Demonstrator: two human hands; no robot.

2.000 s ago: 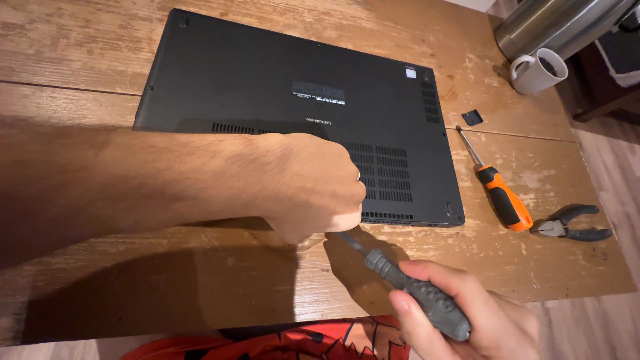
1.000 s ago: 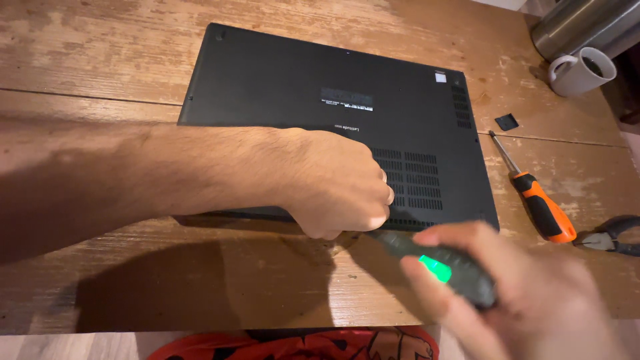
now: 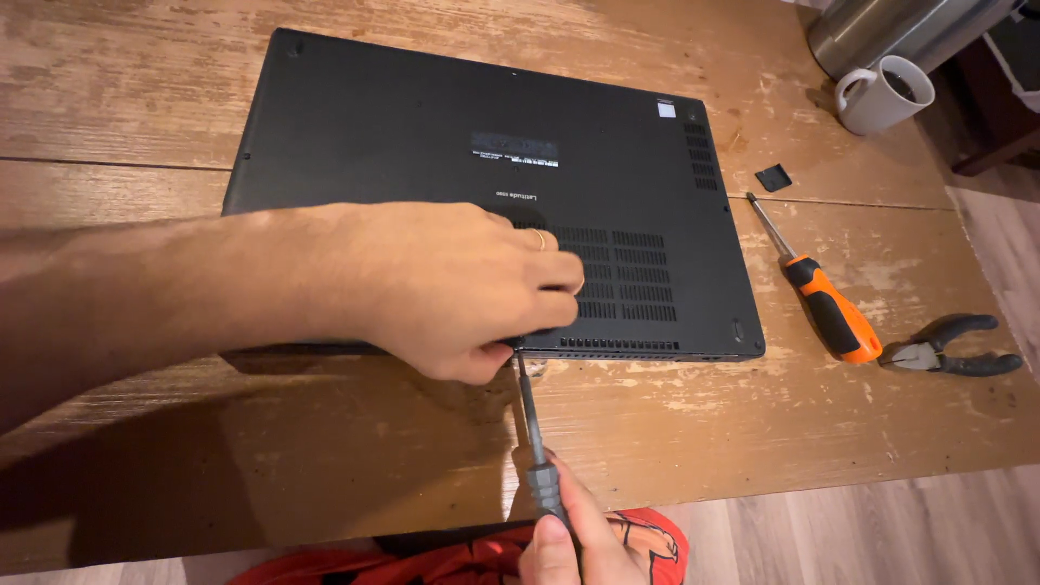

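Observation:
A black laptop [image 3: 390,138] lies upside down on the wooden table, its vented bottom cover facing up. My left hand [image 3: 479,292] rests on the cover, fingers curled, with the thumb at the near edge; whether it grips that edge is hidden. In my right hand [image 3: 577,528] is a grey-handled screwdriver [image 3: 532,414], its shaft pointing away from me. The tip meets the laptop's near edge beside my left thumb. How far the tip reaches into the seam cannot be seen.
Right of the laptop lie a small black plastic piece [image 3: 773,177], an orange and black screwdriver [image 3: 833,313] and black-handled pliers [image 3: 951,349]. A white mug [image 3: 881,101] with dark liquid stands by a steel vessel [image 3: 902,32] at the back right.
The grey screwdriver has swung from a slant to the right to nearly straight away from me, with my right hand now lower and further left. My left hand stays on the laptop.

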